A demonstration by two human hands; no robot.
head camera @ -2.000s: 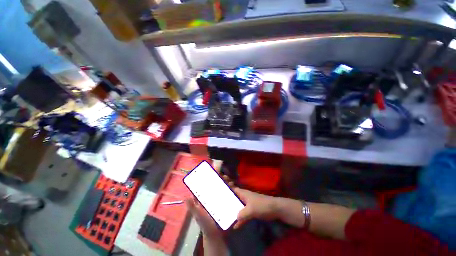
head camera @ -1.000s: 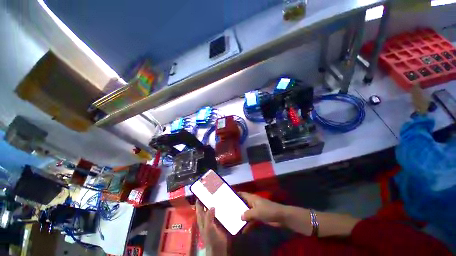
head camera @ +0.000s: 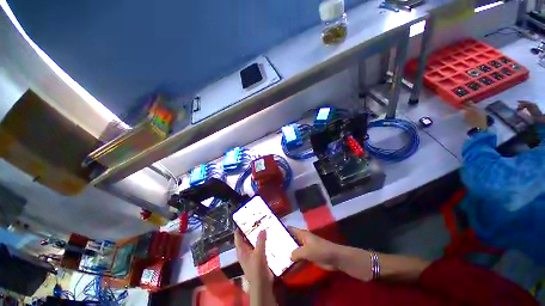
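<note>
A smartphone (head camera: 266, 235) with a bright white screen is tilted in front of the bench. My left hand (head camera: 253, 257) holds its left edge, with a thumb over the lit screen. My right hand (head camera: 312, 249) holds its lower right edge; a metal bracelet is on that wrist. Both hands are bare. The screen shows small dark and reddish marks, too blurred to read. The fingers behind the phone are hidden.
Two black clamp jigs (head camera: 348, 168) flank a red box (head camera: 266, 173) on the white bench (head camera: 445, 164), with blue cables behind. A shelf (head camera: 299, 55) holds a clipboard, a dark phone and a jar. A blue-sleeved person (head camera: 499, 158) works at right near a red tray (head camera: 472, 72).
The view has swung right and up, bringing the blue-sleeved person and red tray further in. The parts trays at lower left have mostly left view. The phone's screen content differs; both hands still hold it.
</note>
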